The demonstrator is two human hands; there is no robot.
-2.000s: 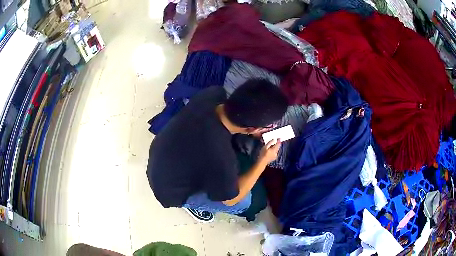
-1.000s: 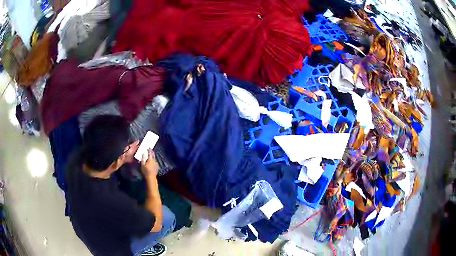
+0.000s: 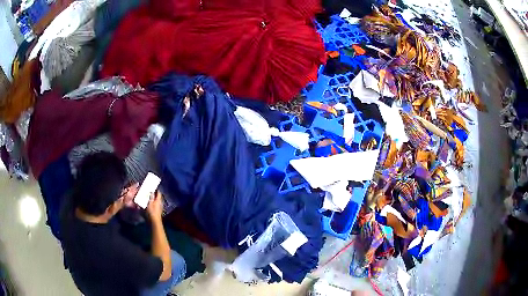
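Neither of my hands can be made out. A navy cloth bundle [image 3: 200, 156] lies in front of me, left of the frame's middle. A clear plastic bag with a white label [image 3: 266, 248] lies against its lower end. Right of it, a blue plastic pallet [image 3: 341, 222] carries white sheets or scraps [image 3: 341, 167]. A heap of orange, blue and purple offcuts [image 3: 399, 196] lies further right.
A person in a black top [image 3: 104, 254] crouches at lower left, holding a white rectangular object [image 3: 147, 191]. Red bundles [image 3: 231, 46] lie behind, a maroon bundle [image 3: 69, 127] at left. A whitish bundle [image 3: 333, 288] is cut off below.
The view has swung right, so the person and bundles sit further left and the pallet and offcuts show. Brown and green shapes at the earliest frame's bottom edge are gone.
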